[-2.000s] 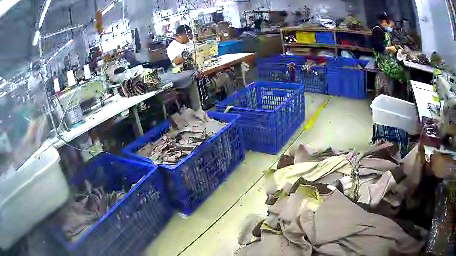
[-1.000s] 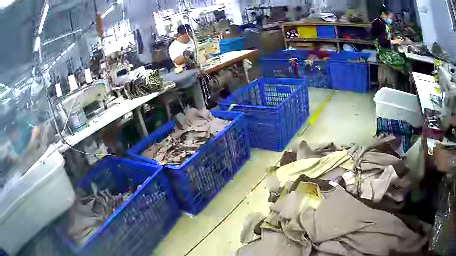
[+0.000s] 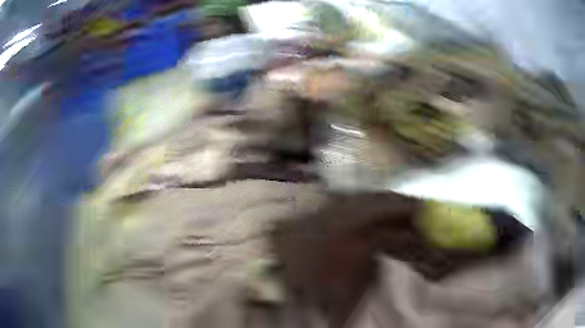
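Note:
The frame is strongly blurred. A taupe garment pile [image 3: 211, 214] fills the left and middle foreground. A dark brown cloth [image 3: 333, 246] lies to its right, with a yellow-green patch [image 3: 455, 225] on it. More taupe cloth [image 3: 442, 291] shows at the bottom right. Neither of my hands can be made out.
Blurred blue crates [image 3: 151, 51] stand at the upper left, with a whitish container [image 3: 224, 56] near them. A white surface [image 3: 478, 182], perhaps the machine table, shows at the right. Blurred brown and olive stacks [image 3: 417, 122] are behind it.
The view has swung right and closer to the cloth. The crates have shifted to the left edge, and the dark brown cloth and white surface now show. The distant people are no longer visible.

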